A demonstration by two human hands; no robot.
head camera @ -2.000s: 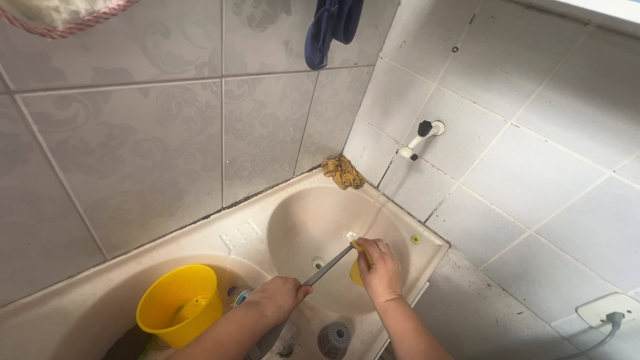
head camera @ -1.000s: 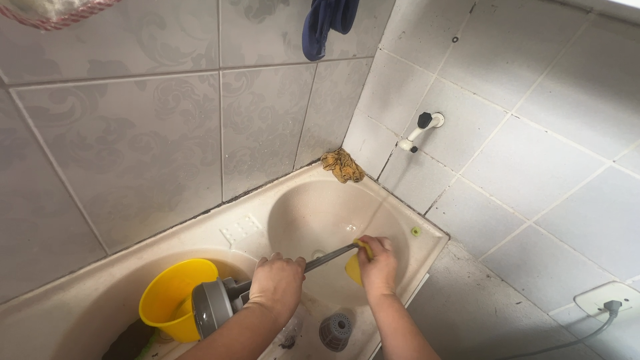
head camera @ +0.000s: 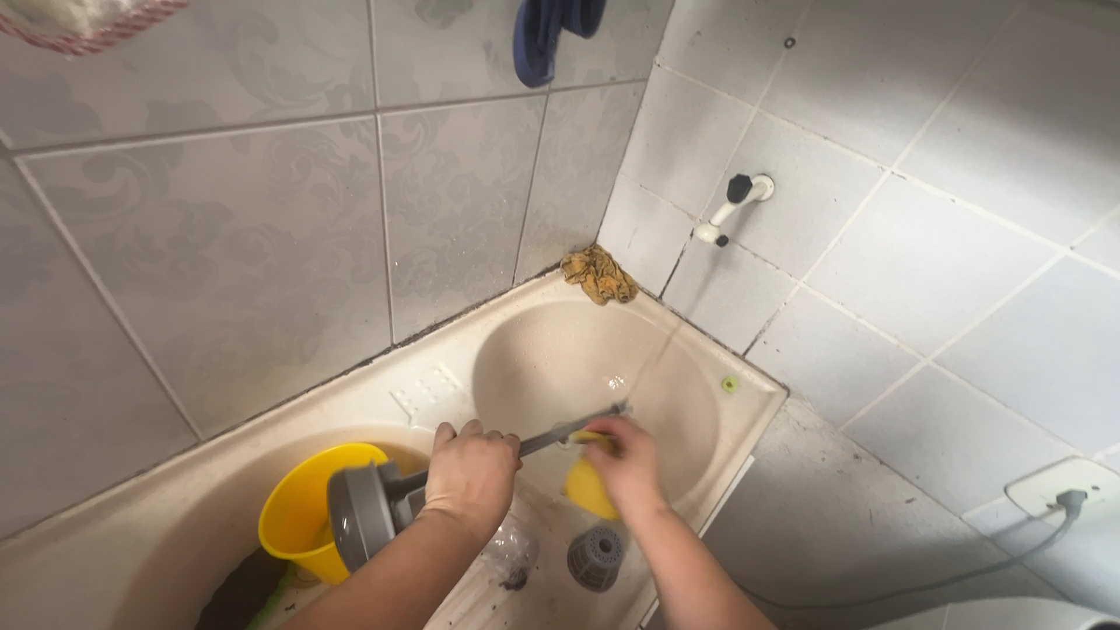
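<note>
My left hand [head camera: 472,468] is closed around the grey shaft of a plastic part [head camera: 560,433] with a wide round grey cap [head camera: 360,516] at its lower left end. The far end of the shaft reaches over the round basin [head camera: 560,350], close to a thin stream of water. My right hand [head camera: 626,459] holds a yellow sponge or cloth [head camera: 591,488] near that end; whether it touches the shaft is blurred. Behind the cap stands a yellow plastic bucket [head camera: 293,499]. A grey slotted plastic basket [head camera: 597,558] and a clear plastic piece [head camera: 510,549] lie below my hands.
A white tap [head camera: 724,214] with a black knob juts from the tiled wall. A crumpled brown-yellow cloth [head camera: 599,274] lies on the sink's back corner. Blue straps [head camera: 538,39] hang above. At the lower right, a plug sits in a wall socket [head camera: 1046,490] with its cable trailing.
The grey cap, hidden behind my left arm two seconds ago, has come into view beside the bucket. My left hand has stayed on the shaft, and my right hand has shifted slightly down it.
</note>
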